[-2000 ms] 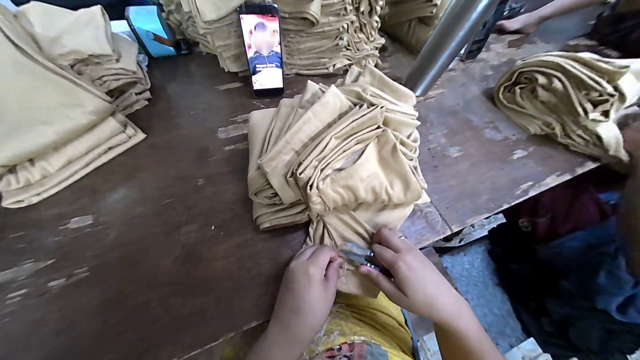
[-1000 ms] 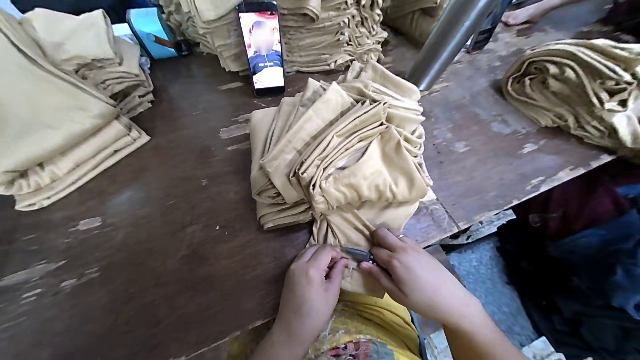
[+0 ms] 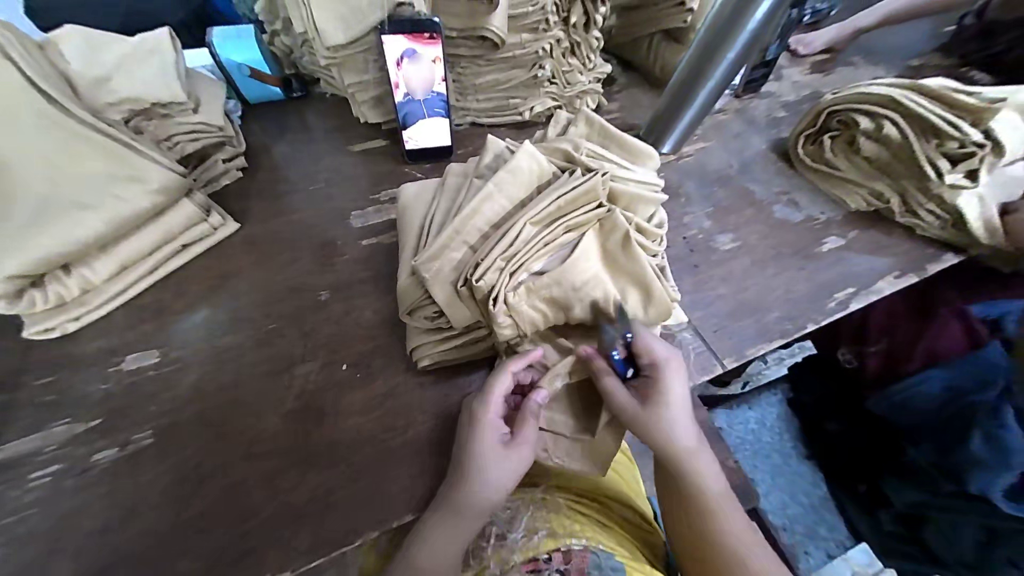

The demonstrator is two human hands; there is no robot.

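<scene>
A heap of folded khaki cloth garments [image 3: 544, 240] lies on the wooden table at the centre, one piece hanging over the front edge toward my lap. My left hand [image 3: 504, 416] pinches an edge of that hanging piece between thumb and fingers. Just right of it, my right hand [image 3: 648, 392] holds small thread snips [image 3: 620, 348] with a dark blue handle, blades pointing up and away. The thumb or a finger of my right hand is at the same cloth edge.
A smartphone [image 3: 418, 92] stands upright behind the heap. Folded khaki cloth [image 3: 88, 192] lies at left, stacks [image 3: 528, 64] behind, a rolled bundle [image 3: 904, 152] at right. A metal pole [image 3: 712, 76] rises behind the heap. Another person's hand [image 3: 820, 40] rests at the far right.
The snips, which pointed left toward my left hand, now point up and away from it. The cloth edge between my hands has been lifted.
</scene>
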